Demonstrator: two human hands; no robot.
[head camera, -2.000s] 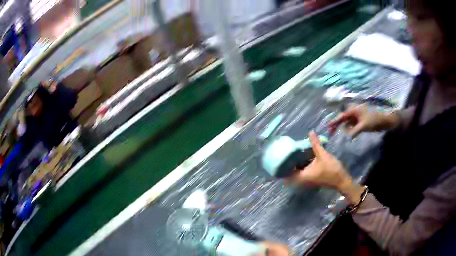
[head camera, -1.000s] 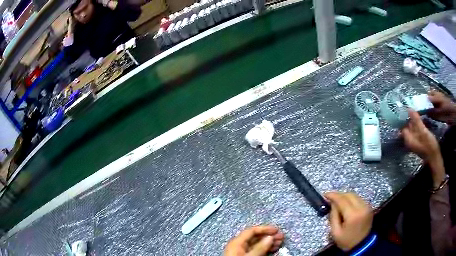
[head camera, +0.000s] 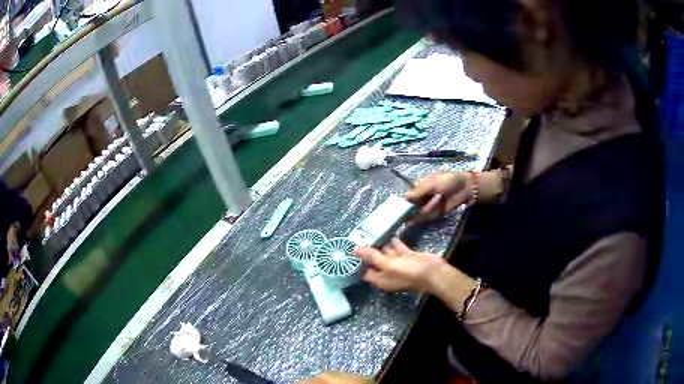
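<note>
A padded hammer with a white wrapped head lies at the bottom left of the bench. Its black handle runs down to the picture's lower edge and is cut off there. Part of one of my hands, by its place my right hand, shows at the bottom edge, just right of the handle. Its fingers are cut off, so its grip is hidden. My left hand is out of the picture. A mint fan lies on the bubble wrap further ahead, its grille partly beside a second fan held by a neighbour's two hands.
A neighbouring person sits close on the right, arms over the bench. A mint strip, another padded hammer, a strip pile and a white sheet lie on the bench. A post stands beside the green conveyor.
The view has swung right towards the neighbour. My left hand and the nearer mint strip have left the picture. My right hand and hammer now sit at the bottom edge.
</note>
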